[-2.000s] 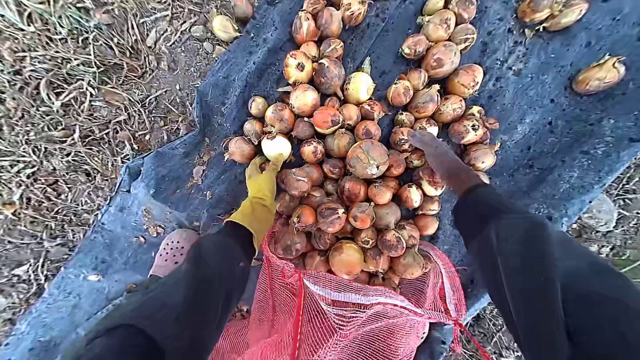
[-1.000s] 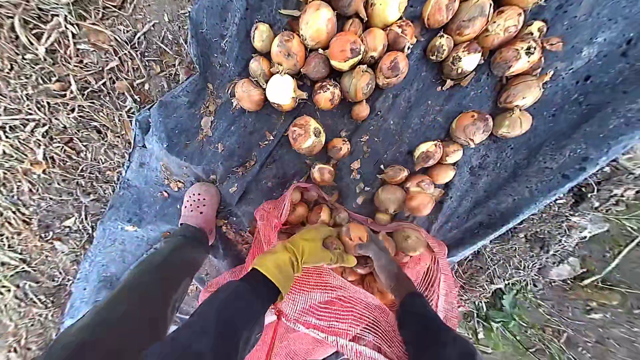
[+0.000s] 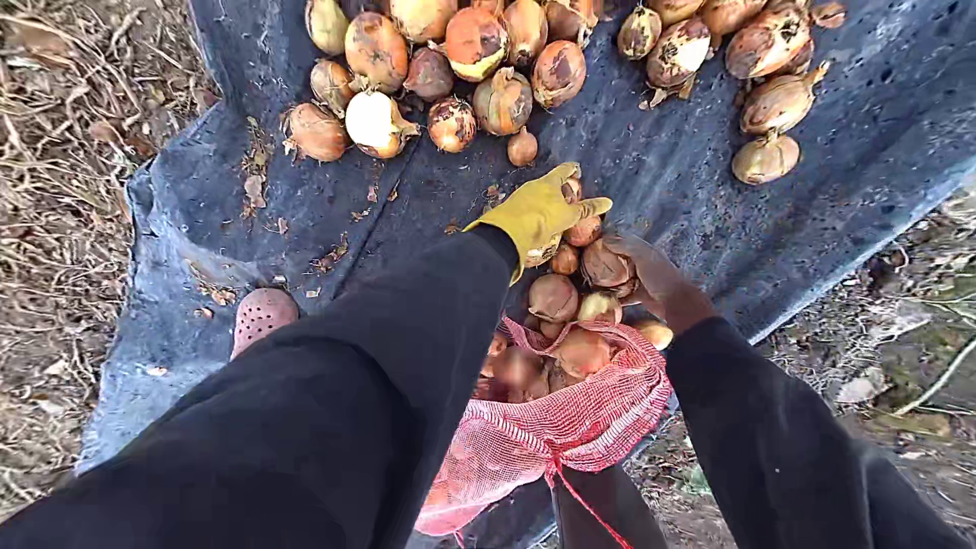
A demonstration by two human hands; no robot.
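Observation:
My left hand (image 3: 543, 213), in a yellow glove, curves around the far side of several small onions (image 3: 583, 231) in front of the bag. Bare and slightly blurred, my right hand (image 3: 659, 278) cups the right side of the same group, touching a larger brown onion (image 3: 606, 267). Between my hands and the bag's mouth lie more onions (image 3: 553, 298). The red mesh bag (image 3: 564, 419) opens toward them, with onions (image 3: 583, 352) inside and a red drawstring hanging from its rim. Whether either palm holds an onion firmly is hidden.
A dark blue ground sheet (image 3: 305, 198) lies beneath everything. Loose onions (image 3: 476, 42) spread across its far side, with another group (image 3: 770, 38) at the upper right. A pink perforated clog (image 3: 263, 314) stands at left. Dry plant litter (image 3: 76, 229) borders the sheet.
Both hands were at the bag's mouth a second ago; now they are beyond it, around loose onions on the sheet. The big heap in front of the bag seen two seconds ago has shrunk.

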